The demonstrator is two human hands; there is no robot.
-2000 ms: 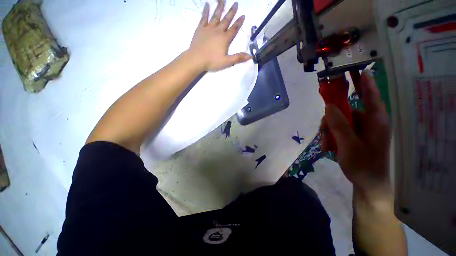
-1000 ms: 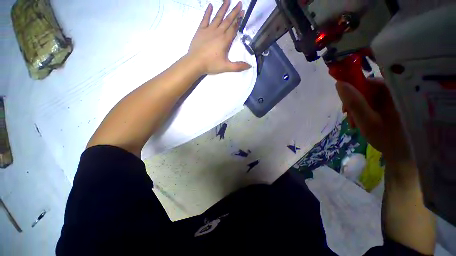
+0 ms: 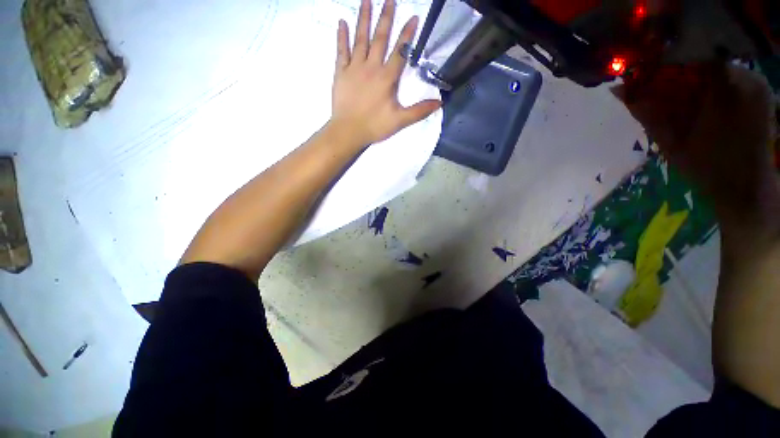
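My left hand (image 3: 369, 90) lies flat with fingers spread on the white paper marker (image 3: 192, 141), holding nothing. The cloth cutter's dark upright (image 3: 479, 44) stands just right of it, its knife end at the curved paper edge. The grey base plate (image 3: 492, 115) shows partly outside that edge on the table. The red motor body (image 3: 582, 12) is dark and cut off by the top edge. My right hand (image 3: 714, 128) is dark and blurred under red light, closed at the cutter handle; its fingers and the grip are hard to make out.
Dark offcuts (image 3: 503, 253) lie on the off-white table (image 3: 359, 287). A wrapped weight (image 3: 73, 64), another brown block (image 3: 12, 218), a thin brown strip (image 3: 23, 340) and a pen (image 3: 75, 356) lie at left. Scraps and a yellow piece (image 3: 652, 269) are beyond the table edge.
The cutter has turned, and its base plate shows further right and higher. My right hand has moved right and up with it. The control box has left view. My left hand stays flat, fingers pointing more upward.
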